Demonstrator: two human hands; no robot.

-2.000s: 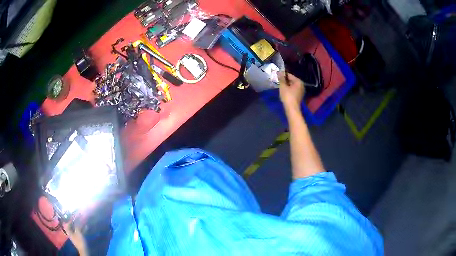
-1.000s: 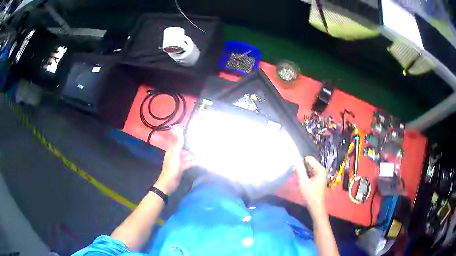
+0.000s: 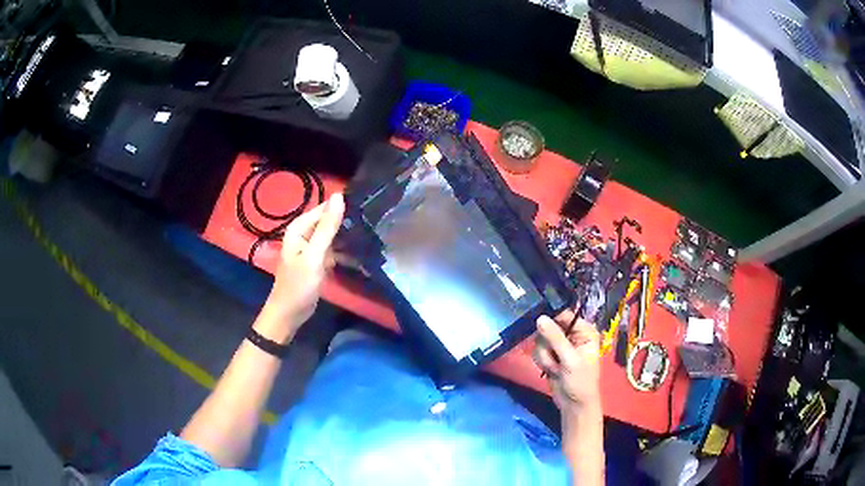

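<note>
A flat dark-edged panel [image 3: 441, 271] with a grey, shiny face lies or is held at a slant over a black foam-lined tray [image 3: 503, 190]. Glare covers its lower part. My left hand [image 3: 308, 252] is at the panel's left side, fingers pointing up; whether it grips the edge is unclear. My right hand [image 3: 572, 359] is closed at the panel's lower right corner, with a thin dark stick between the fingers. A small yellow patch shows at the panel's top end.
Coiled black cable [image 3: 280, 201] lies left on the red mat. A blue bin [image 3: 432, 112] and round dish [image 3: 520, 145] stand behind the tray. Right are a dark heap of parts [image 3: 588, 271], yellow-handled tools [image 3: 626, 308], a pale ring [image 3: 648, 366] and loose boards [image 3: 697, 271].
The view has swung from the bench's right side to the tray. Since one second ago, the panel's glare has shrunk and its angle has changed. Both hands remain at its sides.
</note>
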